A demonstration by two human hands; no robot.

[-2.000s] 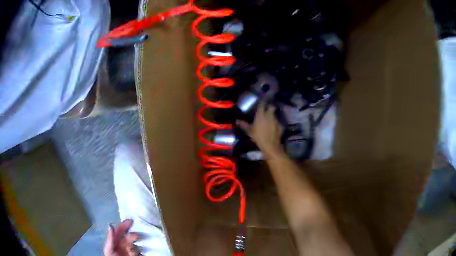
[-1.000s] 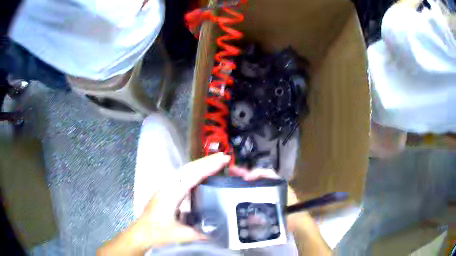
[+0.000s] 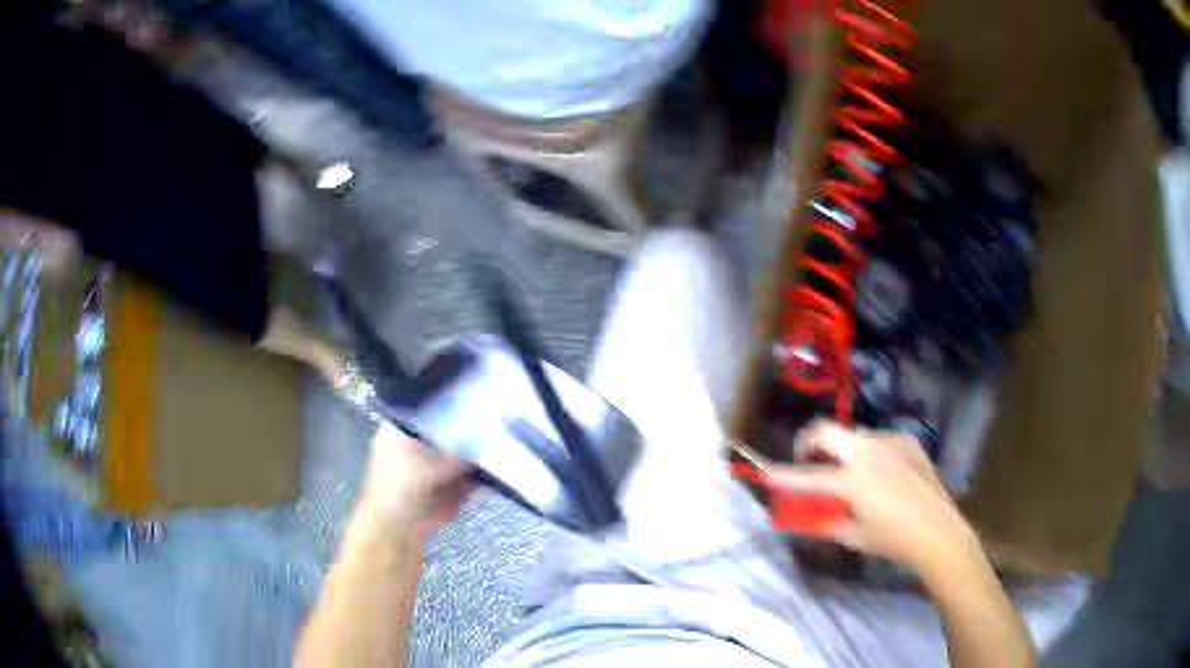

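My left hand (image 3: 415, 472) holds the silver-grey camera housing (image 3: 516, 431) by its lower left side, above the floor left of my knee. Two black flat antennas stick up from the housing; the nearer antenna (image 3: 561, 431) crosses its face. My right hand (image 3: 877, 493) is closed around the red air blow gun (image 3: 807, 506) at the near left edge of the carton. The gun's nozzle side points left toward the housing, and gun and housing are apart. The coiled red air hose (image 3: 851, 196) runs up from near my right hand. The picture is blurred.
An open brown parts carton (image 3: 1090, 392) with black parts stands at the right. A brown carton with an orange tape edge (image 3: 215, 431) is at the left, beside silver items. A seated person in light clothing (image 3: 561, 46) is at the top. My light-trousered leg (image 3: 672, 352) lies between the cartons.
The view has swung left. The housing, held by both hands before, is now in my left hand alone, farther left and tilted. My right hand has taken hold of the red blow gun.
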